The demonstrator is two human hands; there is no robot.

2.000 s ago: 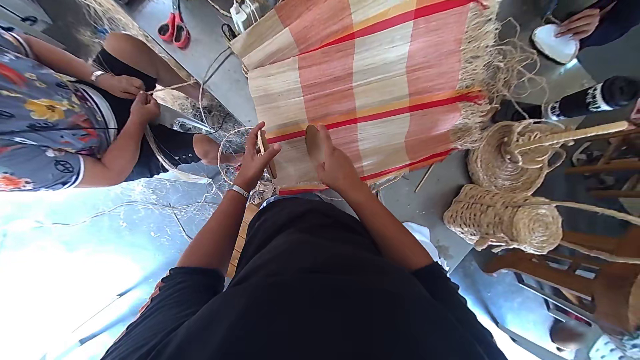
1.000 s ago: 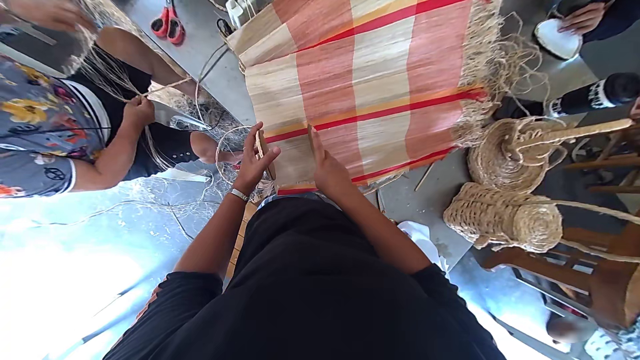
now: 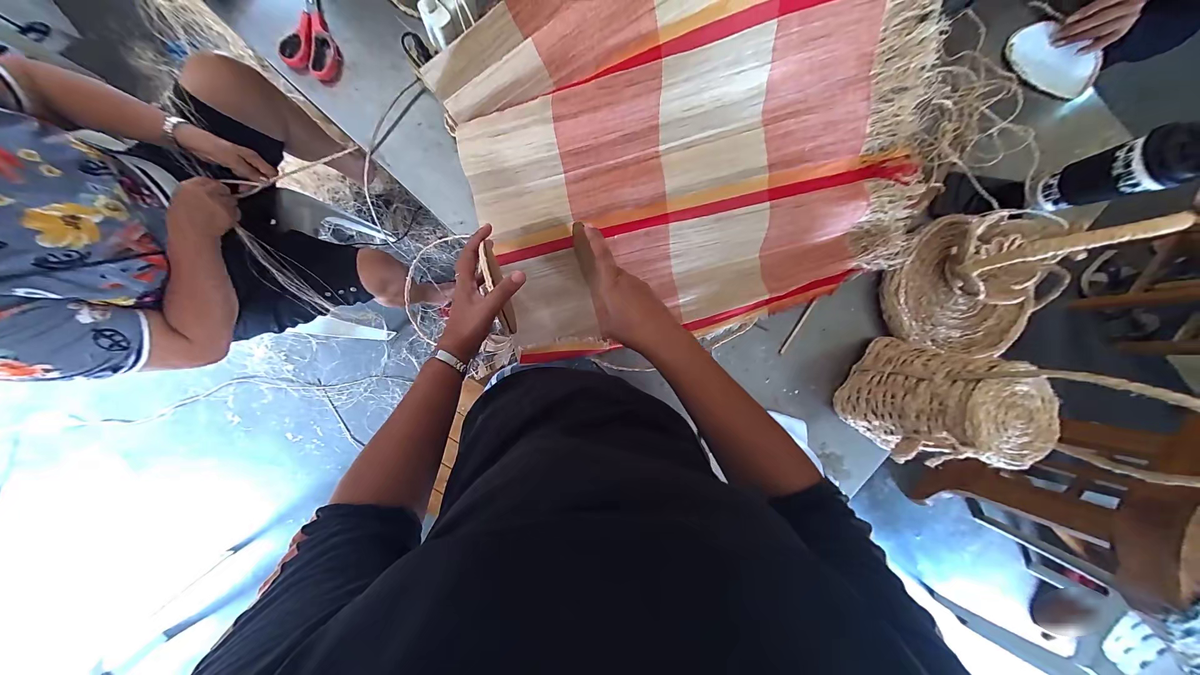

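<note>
A woven natural-fibre cloth (image 3: 712, 141) with cream, pink, red and orange bands and a fringed right edge lies on the grey table. At its near left corner my left hand (image 3: 473, 298) has its fingers and thumb around a flat, thin oval piece (image 3: 497, 286), light brown, seen nearly edge-on. A second thin brown oval piece (image 3: 585, 258) stands tilted over the cloth, with my right hand (image 3: 626, 295) against its right side, the fingers behind it. A plain strip of cloth shows between the two pieces. The material of the pieces cannot be told.
Red-handled scissors (image 3: 310, 45) lie on the table (image 3: 422, 150) at upper left. Coiled fibre baskets (image 3: 966, 281) (image 3: 952, 398) with long handles and a dark bottle (image 3: 1125, 164) are at right. A person (image 3: 122, 234) handles fibre strands at left. Another person's hand (image 3: 1099, 23) holds a white oval object.
My right hand's piece showed its flat face two seconds ago and is now seen nearly edge-on. The person at left has brought a raised hand back down to the strands.
</note>
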